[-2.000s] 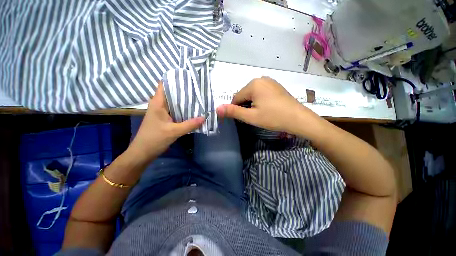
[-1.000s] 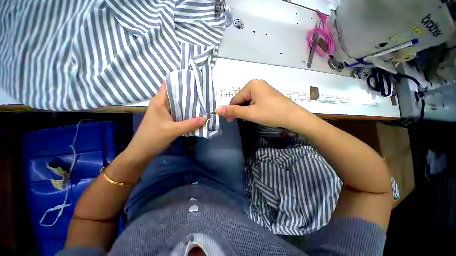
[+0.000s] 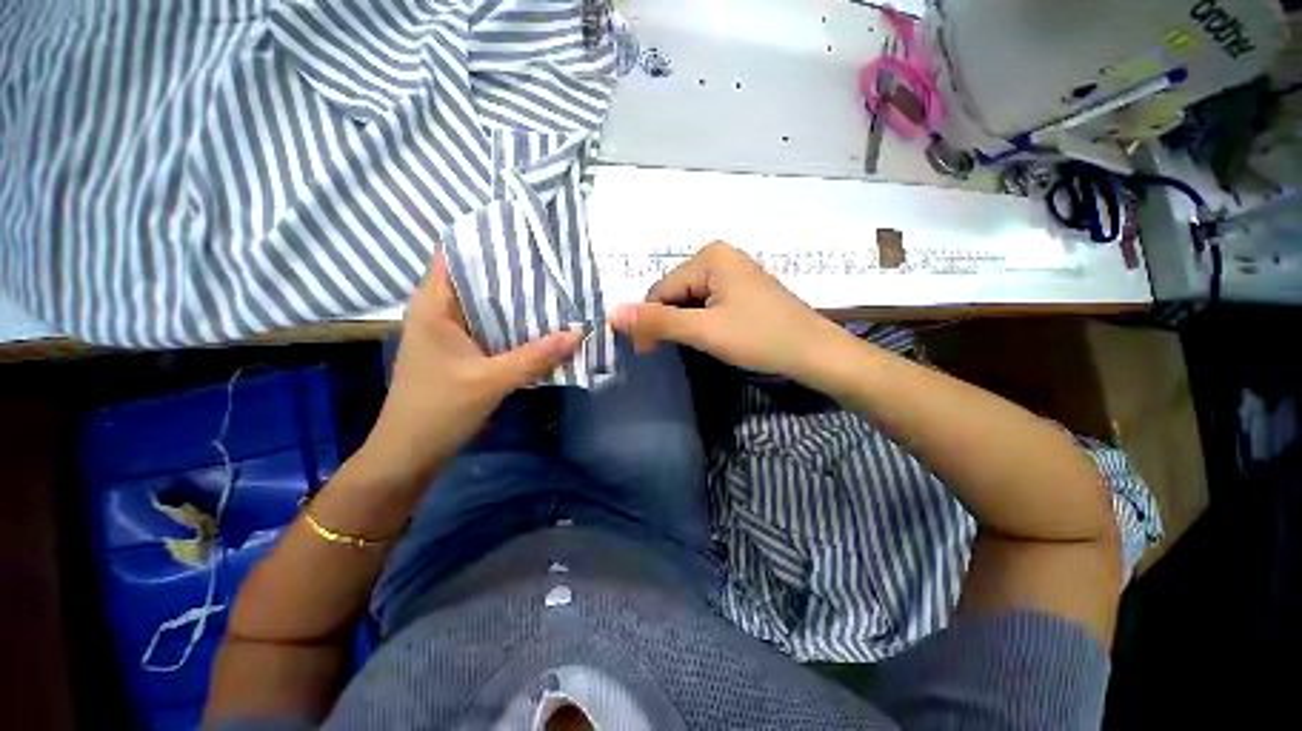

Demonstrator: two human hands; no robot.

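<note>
A large grey-and-white striped garment [image 3: 286, 172] spreads over the left of the white table. A narrower folded striped part [image 3: 517, 271] hangs from it over the table's front edge above my lap. My left hand [image 3: 464, 343] grips this folded part, thumb on top near its lower right corner. My right hand [image 3: 714, 307] is just right of that corner, thumb and index finger pinched together at the cloth's edge. A tiny dark thin thing shows at my left thumb tip; whether my right fingers hold anything is too small to tell.
Pink-handled scissors [image 3: 902, 97] and black-handled scissors [image 3: 1085, 200] lie right, by the off-white machine head [image 3: 1099, 64]. A measuring strip with a brown square [image 3: 890, 247] runs along the table front. A striped pile [image 3: 843, 536] is right of my lap; blue material [image 3: 214, 528] is lower left.
The view has shifted slightly. A thin dark thing seen between my fingertips one second ago no longer spans them. My left hand keeps its grip on the cloth.
</note>
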